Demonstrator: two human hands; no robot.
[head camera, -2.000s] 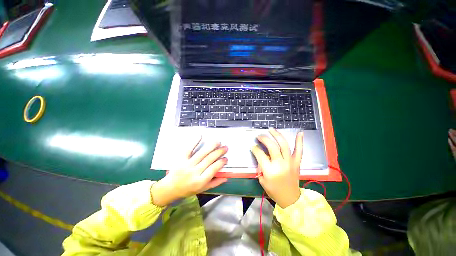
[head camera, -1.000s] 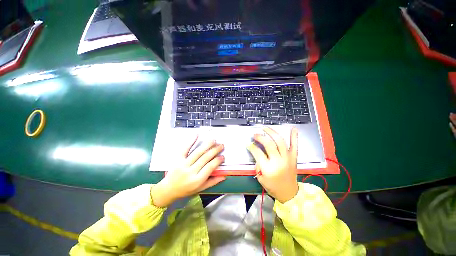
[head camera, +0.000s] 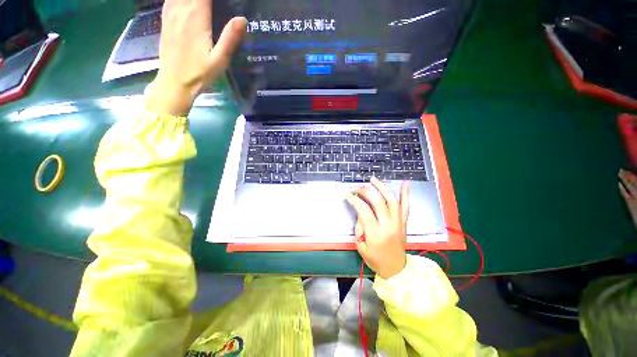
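An open laptop (head camera: 335, 155) lies in front of me on a white sheet (head camera: 222, 222) and a red pad (head camera: 447, 192). Its dark screen (head camera: 328, 70) shows a Chinese title, blue buttons, a long pale bar and a red button. My left hand (head camera: 187, 52) is raised at the screen's upper left edge, thumb over that edge; its fingers are cut off by the picture's top, so a grip cannot be told. My right hand (head camera: 381, 223) rests on the touchpad area, fingers spread. A red wire (head camera: 480, 259) loops from the laptop's right side; red wire also hangs below my right hand.
A yellow tape roll (head camera: 49, 173) lies left on the green bench (head camera: 524, 202). Other laptops lie at the upper left (head camera: 143, 35) and upper right (head camera: 594, 52). Another person's hand (head camera: 628, 188) shows at the right edge, with a green sleeve (head camera: 611, 307) below.
My left hand has left the palm rest and moved up to the screen's left edge. The screen now leans at a different angle and reads more clearly. My right hand stays on the touchpad area.
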